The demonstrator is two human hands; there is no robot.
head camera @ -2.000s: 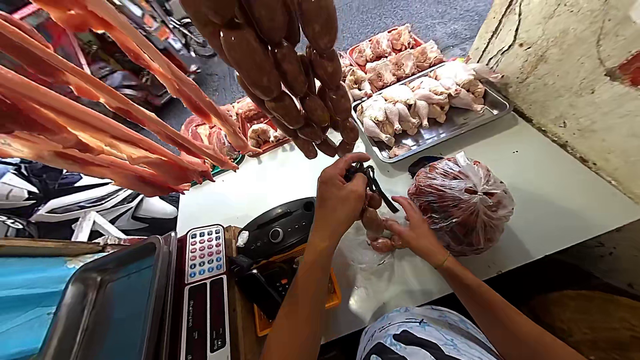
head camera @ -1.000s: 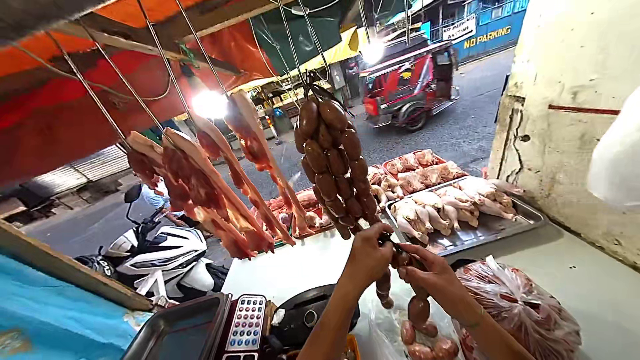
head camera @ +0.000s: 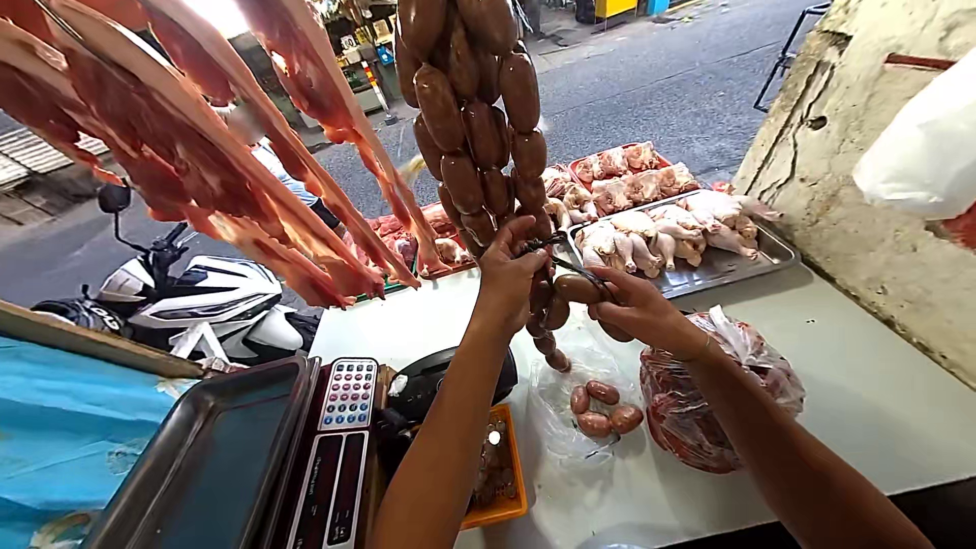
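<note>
Linked brown sausages (head camera: 488, 130) hang in a thick bunch at the upper middle. At the bunch's lower end, my left hand (head camera: 512, 263) is closed on dark string. My right hand (head camera: 637, 305), just to the right, grips a sausage link (head camera: 577, 289) and the string that runs across to it. A short chain of links (head camera: 543, 316) dangles between and below the hands. Several loose sausages (head camera: 595, 424) lie on a clear plastic bag (head camera: 560, 389) on the white counter (head camera: 862, 381). A tied plastic bag of red meat (head camera: 717, 396) sits under my right forearm.
Raw meat strips (head camera: 221, 175) hang at left. Chicken pieces fill a metal tray (head camera: 720, 271) and a red tray (head camera: 663, 162) at the back. A digital scale (head camera: 329, 473) with a dark pan (head camera: 206, 457) and an orange basket (head camera: 521, 476) of coins stand nearer. A cracked wall (head camera: 877, 183) borders the right.
Loose sausages now show on the clear bag below my hands; two seconds ago none were plain there. Both hands stay at the bunch's lower end. The view has tilted up, then down.
</note>
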